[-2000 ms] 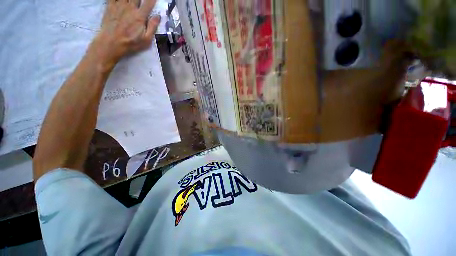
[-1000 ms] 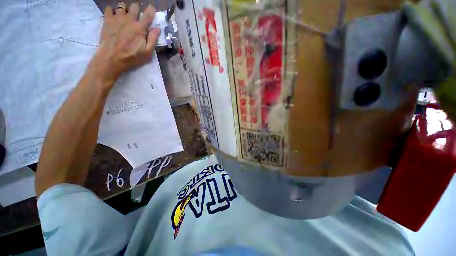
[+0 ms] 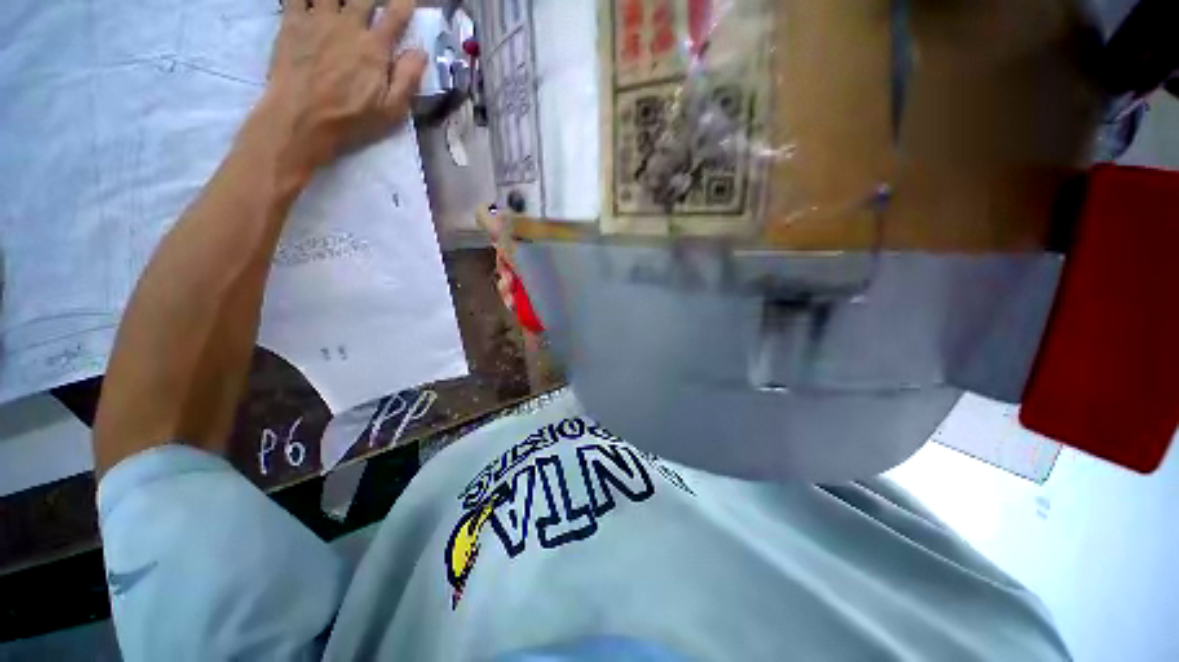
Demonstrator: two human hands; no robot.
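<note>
My left hand (image 3: 339, 75) lies palm down on the white marker paper (image 3: 116, 168), with fingers apart and its fingertips cut off by the top edge. It holds nothing. The large grey motor housing (image 3: 776, 375) of the cutting machine, with brown tape and stickers, fills the centre and right, close in front of my shirt. A bright red part (image 3: 1115, 317) is at its right side. A small part of the machine's metal (image 3: 446, 58) shows just right of my hand. The blade cannot be made out. My right hand is not in view.
The dark brown table (image 3: 485, 323) shows below and right of the paper, with "P6 PP" written near its front edge. White-topped material (image 3: 39, 446) lies at the left edge. A white surface with a printed sheet (image 3: 1002, 433) is at lower right.
The motor housing and red part have shifted up and right in the picture, and a small red piece shows beside the housing. The yellow-green item at upper right is gone. My left hand stays on the paper.
</note>
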